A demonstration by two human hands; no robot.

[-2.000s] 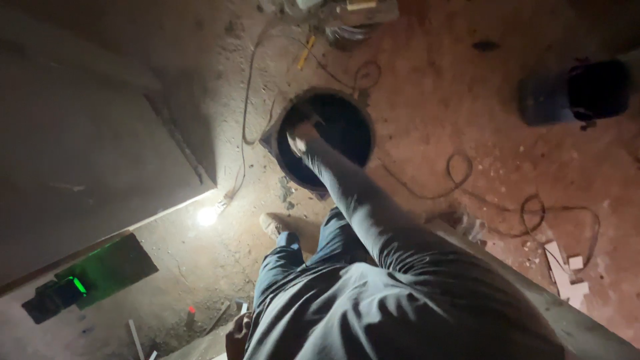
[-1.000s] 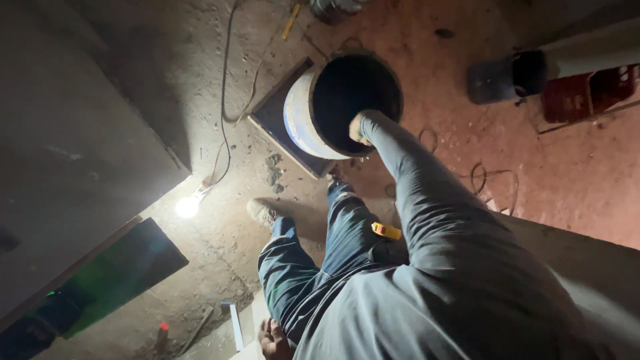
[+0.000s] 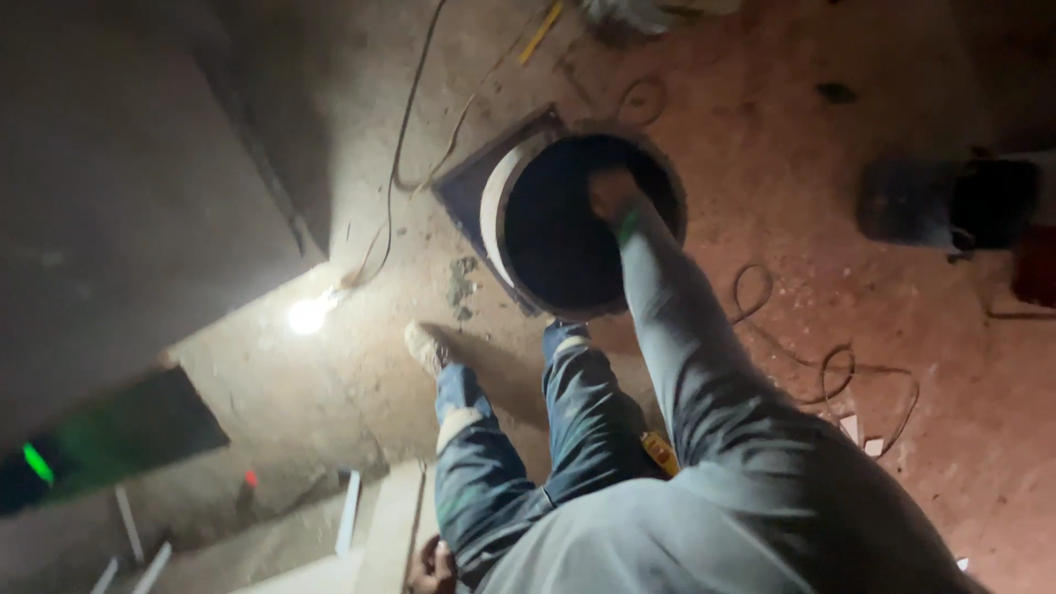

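My right hand (image 3: pixel 612 194) is inside the mouth of a large round bucket (image 3: pixel 495 206), blurred against the dark interior; what its fingers do is hidden. The bucket stands on a dark square board (image 3: pixel 462 190) on the floor, in front of my feet. My left hand (image 3: pixel 434 566) is low beside my left thigh, near a pale board (image 3: pixel 394 528), its fingers partly curled and partly cut off by the frame edge. A yellow tool (image 3: pixel 661 454) lies beside my right thigh.
A lit bulb (image 3: pixel 308 315) shines on the floor at left, by a large grey panel (image 3: pixel 148 231). A cable (image 3: pixel 394 132) runs above it, and another cable (image 3: pixel 837 371) loops at right. A dark blue bucket (image 3: pixel 903 202) lies at far right. Pale strips (image 3: pixel 348 511) are at lower left.
My right arm stays reached into the bucket, while the hand has moved from near its lower rim toward the upper part of the opening. The view has shifted.
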